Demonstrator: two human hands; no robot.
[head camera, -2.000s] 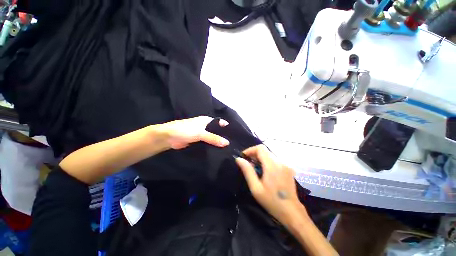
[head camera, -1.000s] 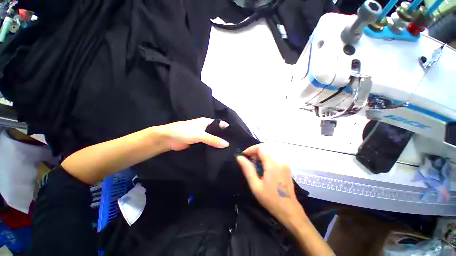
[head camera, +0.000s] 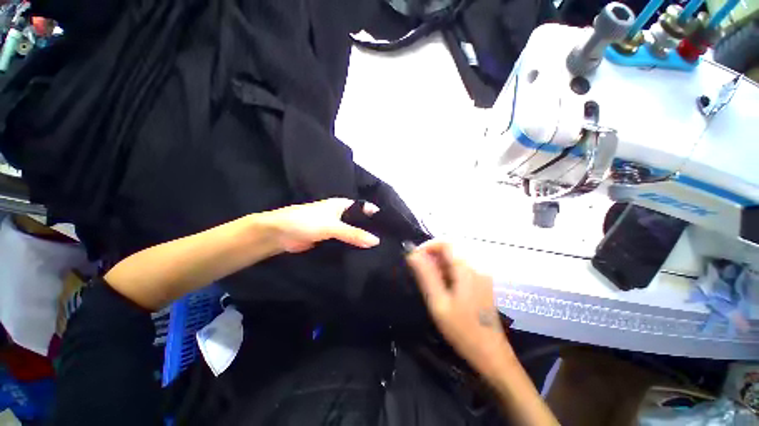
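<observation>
The black garment (head camera: 225, 150) fills the left and centre and hangs over the table's front edge onto the lap. My left hand (head camera: 320, 225) holds a part of it between thumb and fingers, with black cloth showing between them. My right hand (head camera: 458, 291) is just right of it over the cloth, fingers bent and thumb near the index finger. A small dark tip (head camera: 409, 246) shows at its fingertips; whether it is a tool or cloth I cannot tell. The sewing machine (head camera: 632, 116) stands at the right, apart from both hands.
A flat black rectangle, perhaps a smartphone (head camera: 639, 248), lies under the machine arm. Pale blue-grey scraps (head camera: 722, 295) lie at the right. A black strap piece (head camera: 408, 37) lies at the back. A blue plastic basket (head camera: 185, 333) and a white scrap (head camera: 221, 339) are by the lap.
My right hand has shifted slightly right and its fingers have changed their bend; the dark thing seen earlier within its grip hardly shows now. My left hand has barely moved.
</observation>
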